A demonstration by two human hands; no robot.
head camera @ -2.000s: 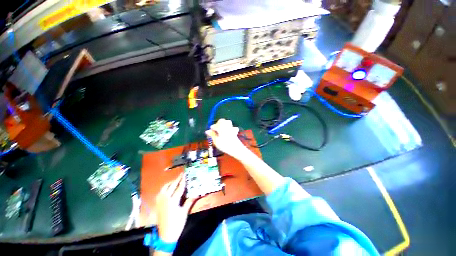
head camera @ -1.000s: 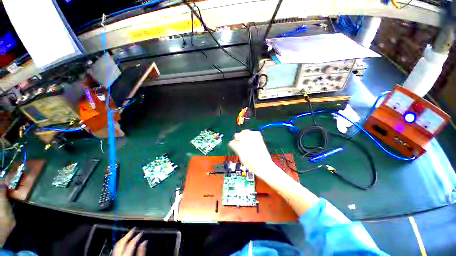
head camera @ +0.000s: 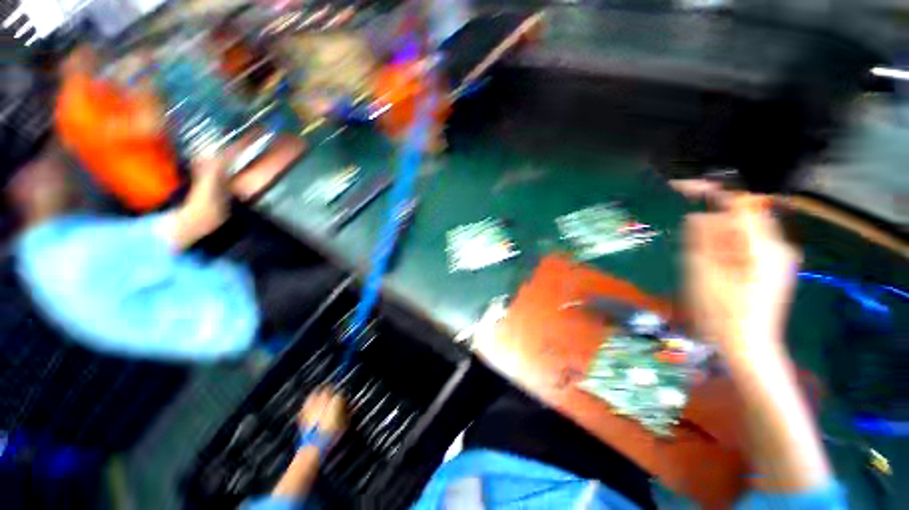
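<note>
The picture is badly blurred. A green-white main board [head camera: 638,383] lies on the orange-brown fixture plate [head camera: 558,329], its connector edge toward the black bar at the plate's far side. My right hand [head camera: 738,254] is raised over the far right part of the plate, beside the connectors; its fingers are blurred and I cannot tell if they hold anything. My left hand [head camera: 323,413], with a blue band at the wrist, is over the black slotted board tray [head camera: 399,398] below the bench edge. It is small and blurred, and I cannot see a board in it.
Two loose boards [head camera: 481,245] lie beyond the plate, another [head camera: 332,186] farther left. A blue cord [head camera: 384,239] hangs across the view. Another worker's light-blue sleeve [head camera: 135,284] and hand are at left. Blue and black cables lie at right.
The view has swung left and tilted. My left hand now reaches farther into the tray. My right hand stays near the fixture's far edge. The neighbouring worker's arm has come into view.
</note>
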